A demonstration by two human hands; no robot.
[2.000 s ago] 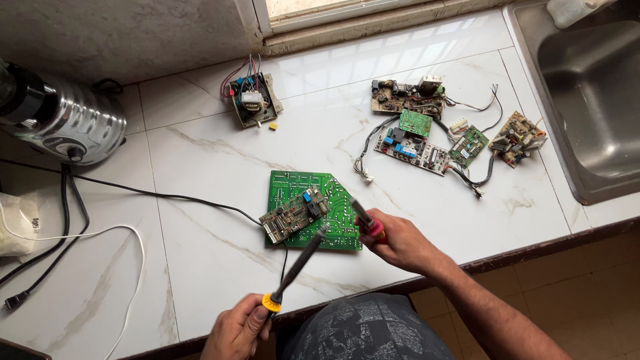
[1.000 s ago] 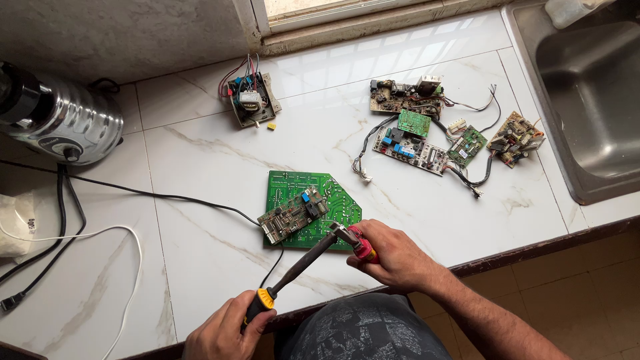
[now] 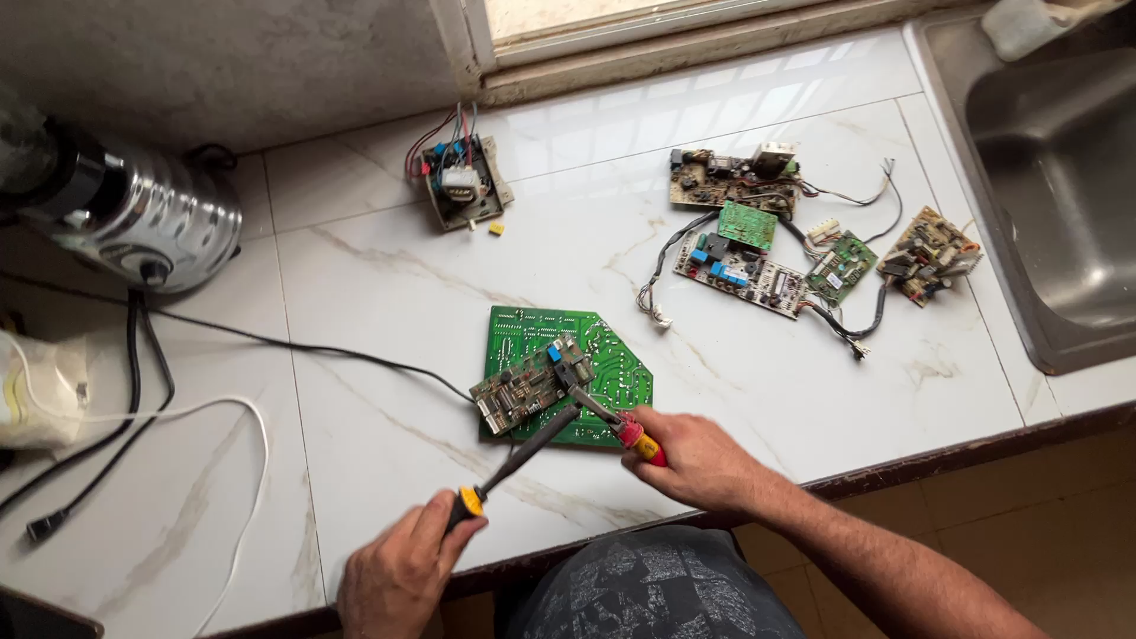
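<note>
My left hand [image 3: 404, 564] grips the yellow and black handle of a soldering iron [image 3: 532, 448], whose dark shaft points up and right. My right hand [image 3: 701, 457] is shut on red and yellow handled pliers [image 3: 628, 430]. The pliers' jaws reach the lower right end of a small brown circuit board [image 3: 524, 388], close to the iron's tip; whether they touch it I cannot tell. That board lies tilted over a larger green circuit board [image 3: 621, 364] with a cut corner.
Several wired circuit boards [image 3: 741, 275] lie at the right, near a steel sink [image 3: 1056, 204]. An open module with a transformer [image 3: 461, 182] sits by the window. A blender base [image 3: 151, 213] and black cables [image 3: 142, 390] are at the left.
The pliers' jaws have moved left and down from the iron's tip area to the small brown board. The iron's tip has shifted down from its earlier place by the pliers.
</note>
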